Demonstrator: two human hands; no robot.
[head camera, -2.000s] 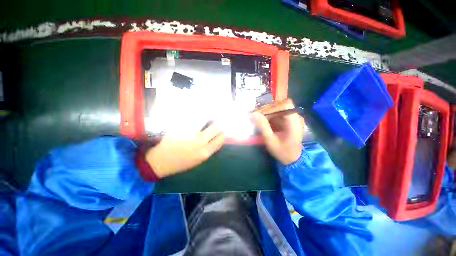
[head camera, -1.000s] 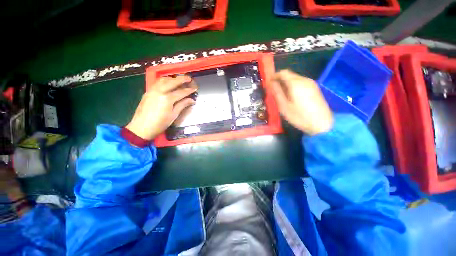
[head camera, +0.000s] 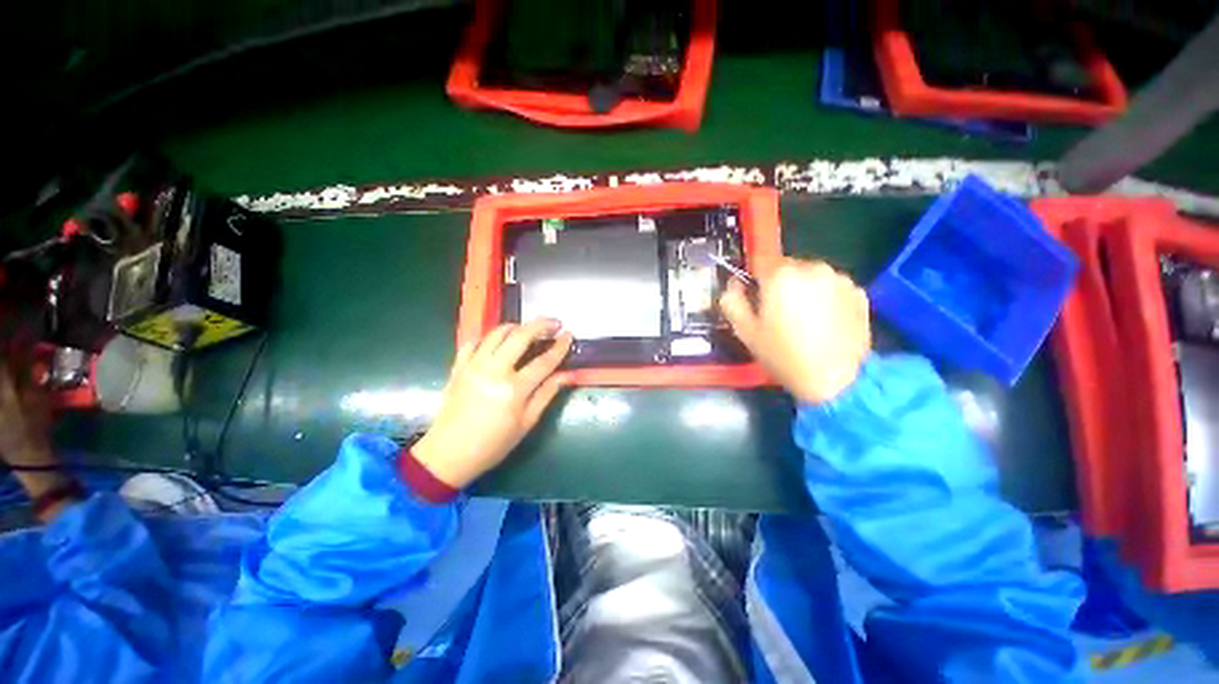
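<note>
An open tablet unit lies in a red foam frame (head camera: 472, 297) on the green bench. Its silver-grey battery pack (head camera: 588, 283) fills the left and middle, and the main board (head camera: 699, 285) is at its right. My left hand (head camera: 499, 401) rests its fingertips on the battery's lower left part and the frame's lower edge. My right hand (head camera: 805, 327) holds a thin pointed tool (head camera: 731, 270), likely tweezers, with its tip over the main board. Whether the tip touches the board or holds anything is too small to tell.
An open blue parts bin (head camera: 973, 283) stands right of my right hand. Beyond it are red frames (head camera: 1099, 388), one holding a tablet. More framed tablets (head camera: 575, 110) lie across the worn metal edge (head camera: 882, 177). At left are a black box (head camera: 201, 274), cables and another person's hand.
My left hand has moved down from the tablet's upper left to its lower left. My right hand has come over the main board with the tool. The view has shifted, showing more at left.
</note>
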